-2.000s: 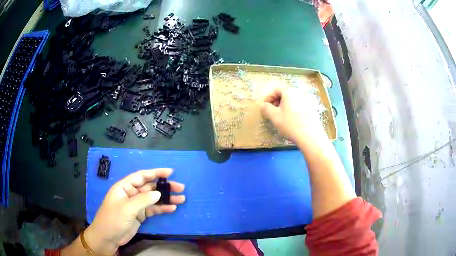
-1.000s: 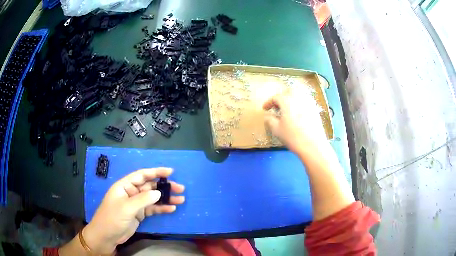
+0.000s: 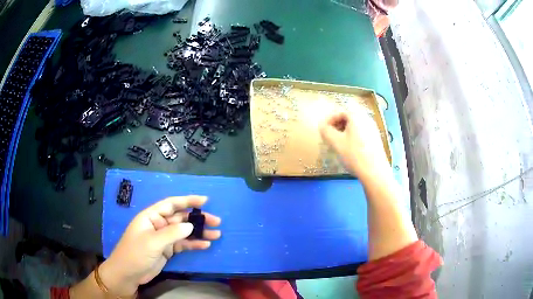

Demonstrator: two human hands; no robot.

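Observation:
My left hand point(image 3: 153, 238) holds a black plastic housing point(image 3: 197, 224) between thumb and fingers above the blue sheet point(image 3: 280, 228). My right hand point(image 3: 349, 137) is over the tan parts tray point(image 3: 286, 131), blurred, with thumb and forefinger curled together; whether a tiny part is between them cannot be told. Tiny silvery bits lie scattered in the tray. One black unit point(image 3: 124, 193) sits at the left end of the blue sheet.
A large heap of loose black parts point(image 3: 152, 105) lies beyond the sheet on the dark green bench point(image 3: 315, 41). A filled blue sheet point(image 3: 23, 87) stands at the far left. A clear plastic bag point(image 3: 134, 4) is at the far edge.
My right hand has shifted slightly to the right over the tray. My left hand still holds the black housing in much the same place. The whole view has shifted slightly.

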